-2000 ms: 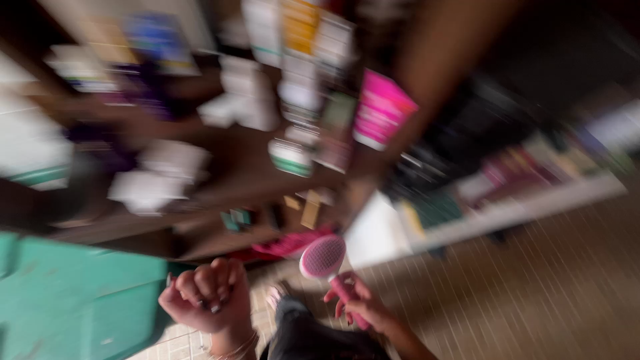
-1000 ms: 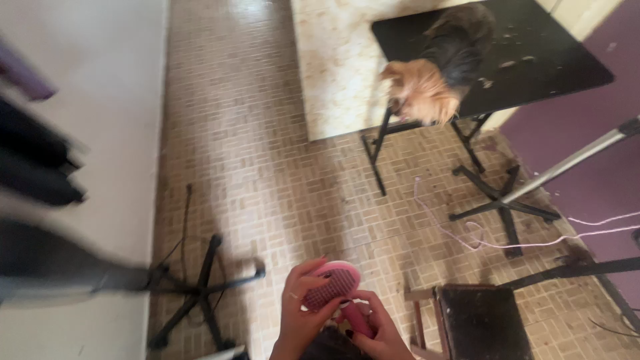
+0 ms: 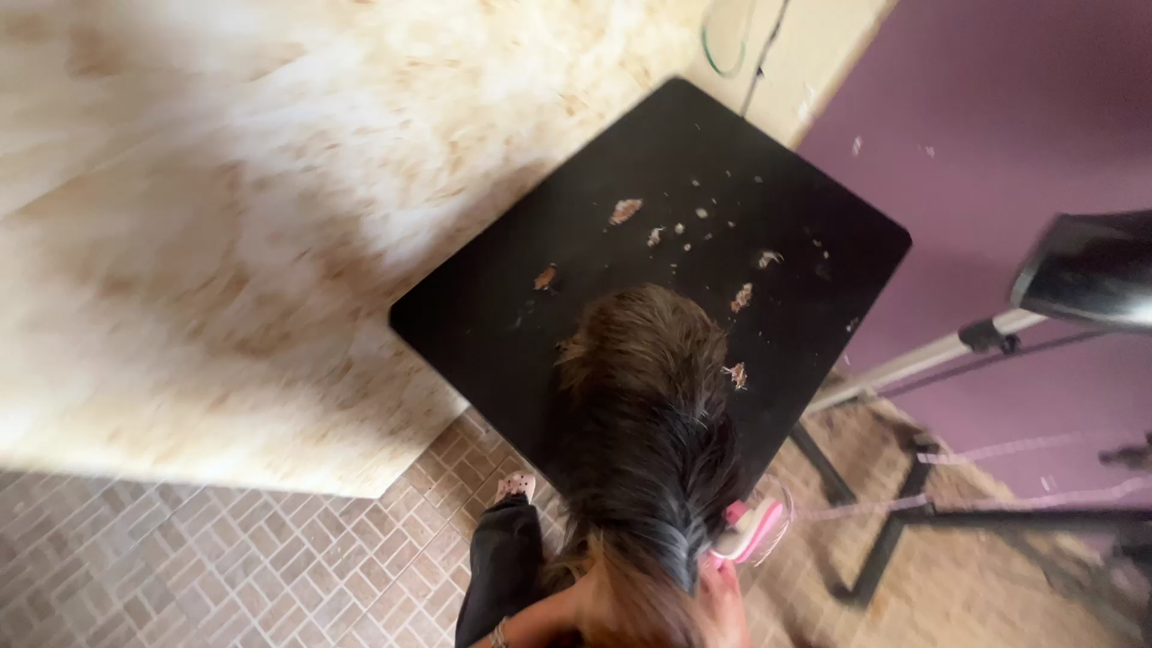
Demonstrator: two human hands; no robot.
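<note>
A long-haired dog (image 3: 643, 432), dark along the back and tan near the view's bottom edge, stands on a black grooming table (image 3: 504, 315), its rump away from me. My right hand (image 3: 723, 598) is at the dog's right-hand side in the view and holds a pink and white pet brush (image 3: 749, 531), bristles outward. My left hand is mostly hidden in or behind the tan fur; its wrist (image 3: 540, 616), with a bracelet, shows at the lower left, and its fingers cannot be seen.
Tufts of cut hair (image 3: 625, 211) lie scattered on the tabletop. A marbled panel (image 3: 225, 270) borders the table on the left, a purple wall (image 3: 972, 144) on the right. A lamp head (image 3: 1089, 270) on a metal arm reaches in from the right. Black metal legs (image 3: 868, 558) stand on the floor.
The view has moved in close over the table and dog. Both hands, earlier together around the pink brush, are now apart at the dog, with the brush in my right hand.
</note>
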